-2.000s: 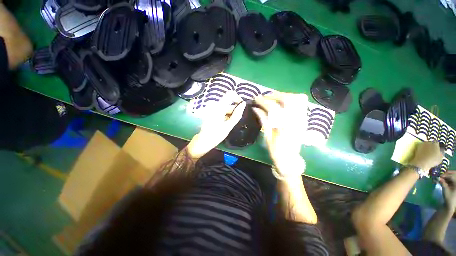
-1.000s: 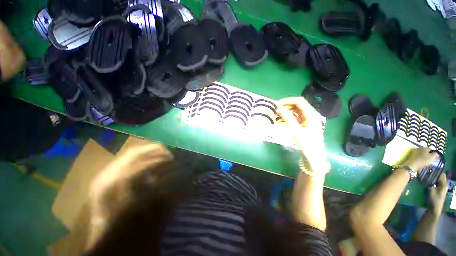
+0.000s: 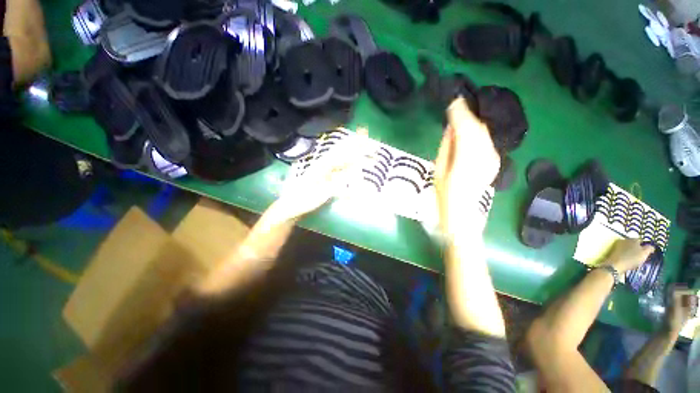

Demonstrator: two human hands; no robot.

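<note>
The pad sheet [image 3: 399, 173] lies on the green bench in front of me, with dark arcs on white. My left hand [image 3: 326, 183] is over its left part, washed out by glare; its fingers and any pad in them cannot be made out. My right hand [image 3: 465, 153] is raised over the sheet's right part. Its fingertips overlap a blurred black base [image 3: 459, 90] beyond the sheet; whether they grip it is unclear. Another black base [image 3: 503, 119] lies just right of it. A large heap of black bases [image 3: 192, 65] lies at the left.
An open brown carton [image 3: 119, 269] stands on the floor at lower left. A neighbour's hand [image 3: 625, 252] works at right beside another pad sheet [image 3: 633, 215] and a few bases [image 3: 545, 215]. Black parts [image 3: 491, 42] lie on the far side. Another person's arm [image 3: 27, 38] shows at upper left.
The base between my hands two seconds ago is gone from there. My left hand swung down over the carton, then back to the sheet. My right hand has moved up toward the far bases.
</note>
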